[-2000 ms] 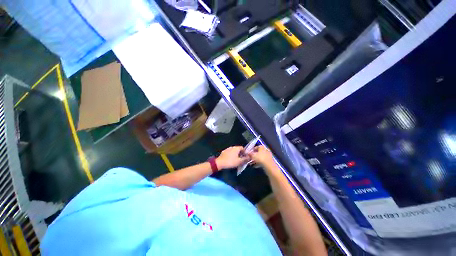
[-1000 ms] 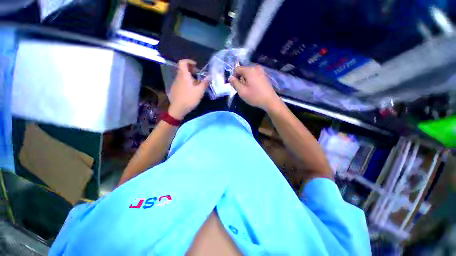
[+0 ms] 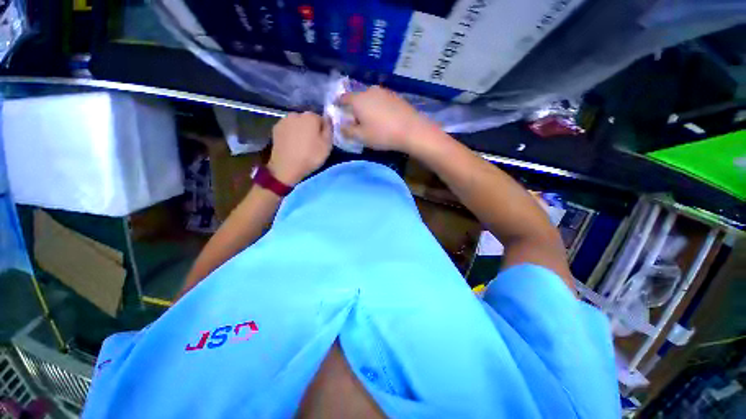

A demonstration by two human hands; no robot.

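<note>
A small crumpled clear plastic packet [image 3: 342,113] with pale contents is between my hands at the metal-edged line. My right hand [image 3: 374,119] is closed on it from the right. My left hand [image 3: 300,146], with a dark red wristband, has its fingers curled against its left side; the fingertips are mostly hidden. Just beyond lies a television set [image 3: 360,37] with printed "SMART" graphics, inside a glossy clear protective bag [image 3: 483,114].
A white bag stack [image 3: 94,151] stands at left above brown cardboard [image 3: 79,260]. A dark red packet [image 3: 556,123] lies on the line at right, near a bright green area [image 3: 707,164]. A white rack [image 3: 654,278] is at lower right. The metal edge [image 3: 204,100] runs across in front.
The view has turned, so the set now lies straight ahead. The hands spread the small bag one second ago; now they are closer together, with the packet bunched against the set's bag.
</note>
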